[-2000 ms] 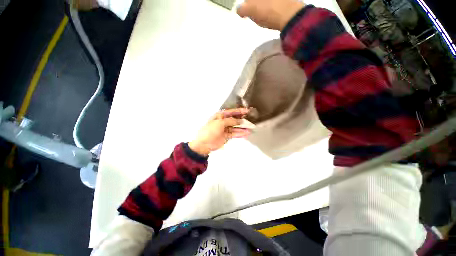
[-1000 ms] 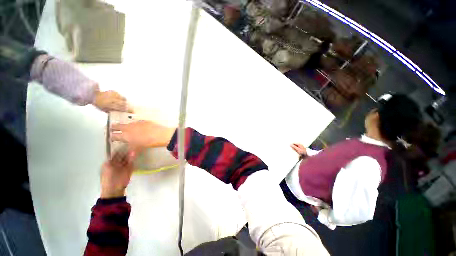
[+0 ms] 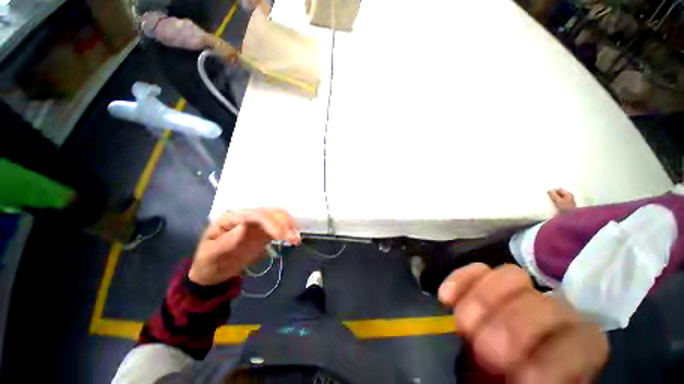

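My left hand (image 3: 244, 246) is at the near edge of the white table (image 3: 450, 127), its fingers bent. A small pale bit and thin white cord loops (image 3: 279, 274) show at and below its fingertips; whether it grips them is unclear. My right hand (image 3: 525, 322) is large, blurred and close to the camera at the lower right, fingers curled, with no object visible in it. A beige bag body (image 3: 281, 56) with a yellow edge lies at the far left of the table, under another person's hand, out of reach of my hands.
Another beige bag (image 3: 334, 13) is at the table's far edge. A thin cord (image 3: 327, 142) crosses the tabletop to the near edge. A pale steamer hanger (image 3: 161, 116) stands left of the table. A person in a maroon vest (image 3: 592, 240) is at the right, one hand on the table.
My hands have left the bag body and come back toward me, apart from each other. The view has shifted, showing the floor, yellow lines and the table's near edge.
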